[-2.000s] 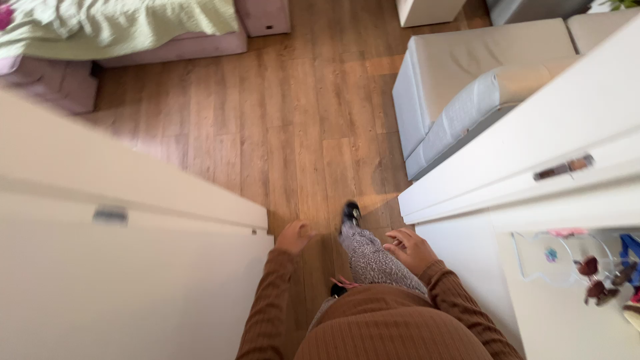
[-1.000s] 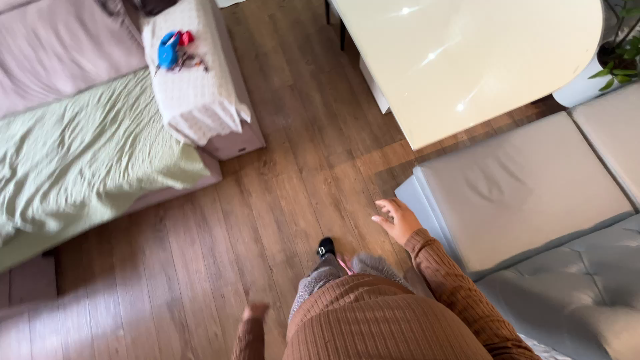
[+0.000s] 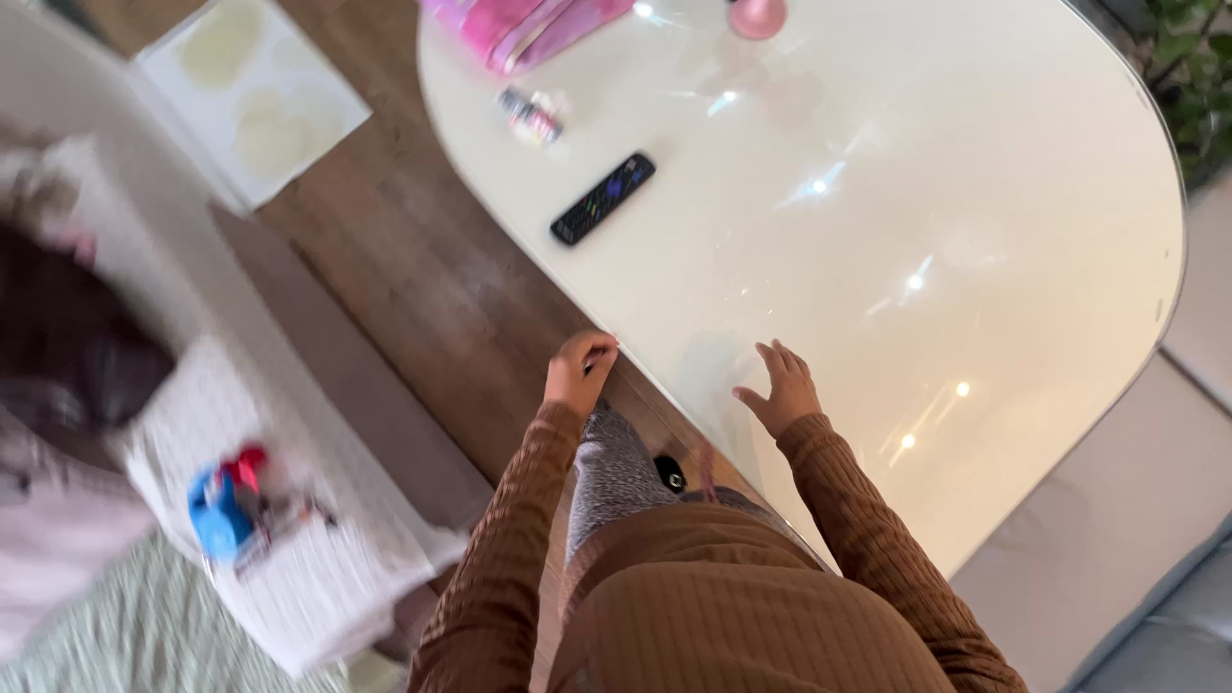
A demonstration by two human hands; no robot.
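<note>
My left hand [image 3: 579, 371] is beside the near left edge of a glossy cream table [image 3: 1039, 241], its fingers curled; whether something small is inside them cannot be told. Over the tabletop is my right hand [image 3: 784, 385], fingers apart and holding nothing. A black remote control [image 3: 603, 198] lies on the table, beyond my left hand. Farther back are a small blurred item [image 3: 530, 116], a pink plastic bag or pouch [image 3: 539, 24] and a round pink object [image 3: 757, 16].
At the left stands a sofa arm with a white cover [image 3: 318, 587], bearing blue and red objects [image 3: 220, 515] and a dark item [image 3: 72, 337]. A beige bench seat [image 3: 1078, 500] borders the table's right side. Wooden floor [image 3: 423, 260] runs between sofa and table. A plant [image 3: 1193, 77] stands top right.
The view has moved from the doorway into the room, up to the table. My right hand is now over the tabletop, and my left hand is at its edge. The remote control has come into view.
</note>
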